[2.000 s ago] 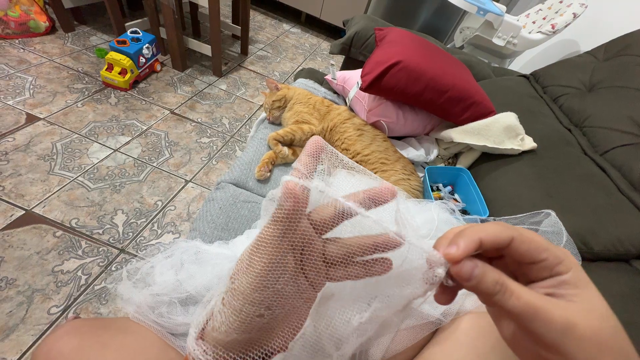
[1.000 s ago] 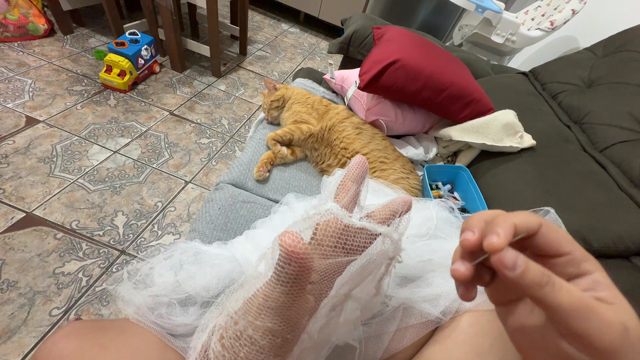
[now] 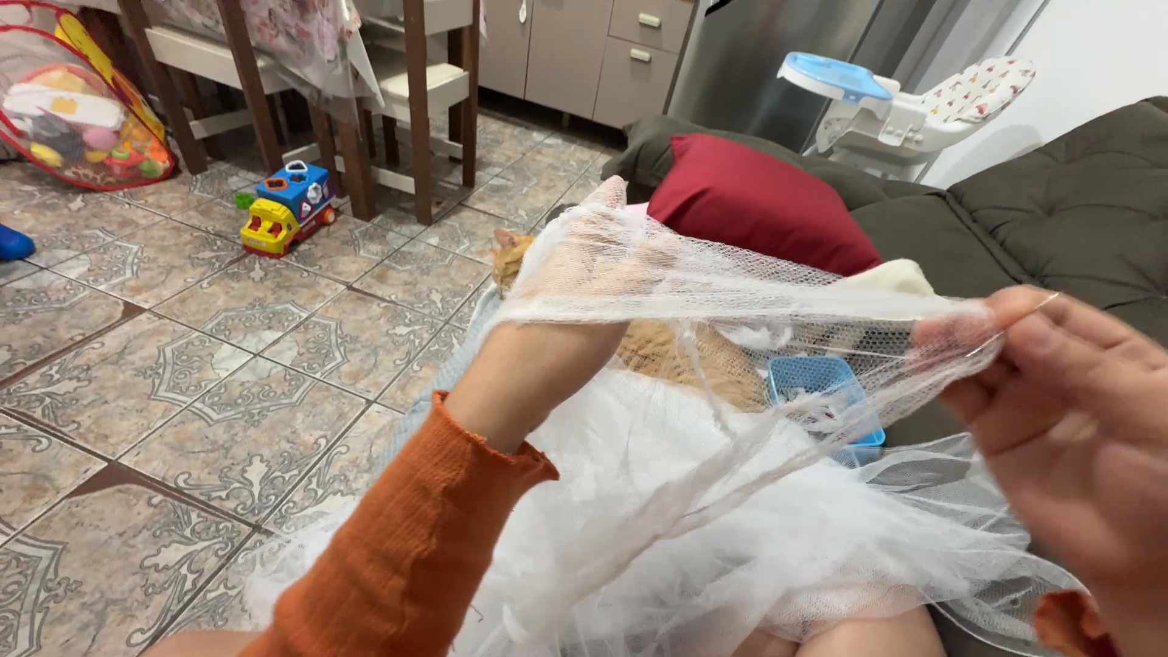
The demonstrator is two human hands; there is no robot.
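Note:
White tulle netting [image 3: 693, 511] lies heaped over my lap, and part of it is stretched between both hands. My left hand [image 3: 602, 260] is raised at the centre beneath a layer of netting, seen blurred through the mesh; its finger pose is partly hidden. At the right, my right hand [image 3: 1049, 365] pinches the edge of the netting between thumb and fingers. A thin sewing needle [image 3: 1040, 307] shows at those fingertips. Behind the netting, an orange cat [image 3: 684, 360] lies on the seat, with its body partly covered from view.
A blue plastic box [image 3: 867, 436] with small items sits beside the cat. A red cushion [image 3: 757, 201] rests on the dark sofa [image 3: 1049, 219]. A toy truck [image 3: 287, 210] stands on the tiled floor near wooden chairs [image 3: 420, 100]. A high chair [image 3: 894, 114] is behind the sofa.
My left hand and its orange sleeve have moved up and forward, and the netting is now pulled taut toward my right hand. The right hand has closed on the netting's edge.

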